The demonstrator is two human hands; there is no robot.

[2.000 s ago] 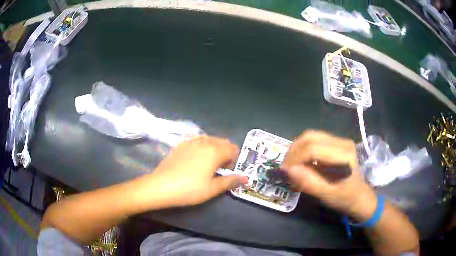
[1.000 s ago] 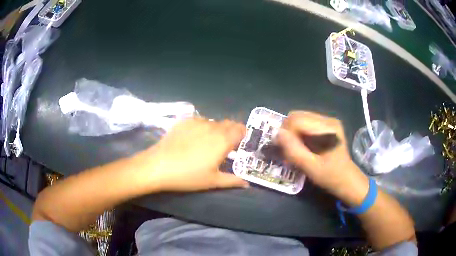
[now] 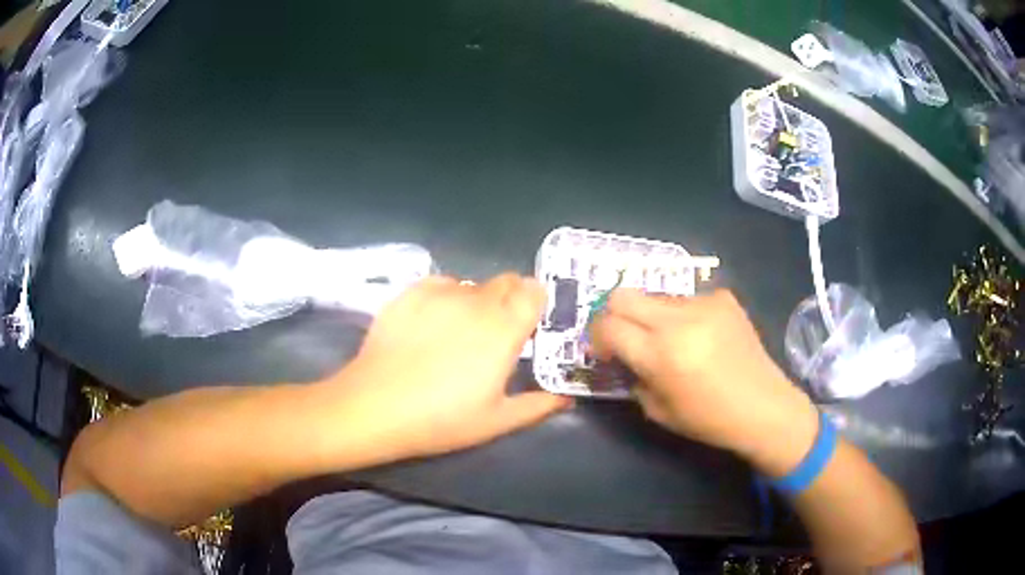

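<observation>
The open white power strip housing [image 3: 560,242] lies on the dark mat in front of me, with a black block, white parts and a green wire inside. A brass-coloured strip [image 3: 706,267] sticks out at its upper right. My left hand [image 3: 455,348] grips the housing's left side, fingers above and thumb below, over the cord exit. My right hand [image 3: 674,354] is inside and over the housing's right part, its fingertips pinched together near the green wire. Whether they hold the wire or a tool is hidden. The cord in a clear bag [image 3: 281,270] lies to the left.
Another open housing [image 3: 738,169] lies at the right, its cord running to a bag [image 3: 871,348]. Brass strips [image 3: 987,303] are piled at the right edge. Bagged cords [image 3: 45,157] and a housing [image 3: 110,34] lie at far left. The green conveyor's rail [image 3: 776,65] curves behind.
The held housing has turned anticlockwise and sits more level. The brass-coloured strip now shows past its upper right side. My right fingers moved down; the dark tool seen earlier no longer shows.
</observation>
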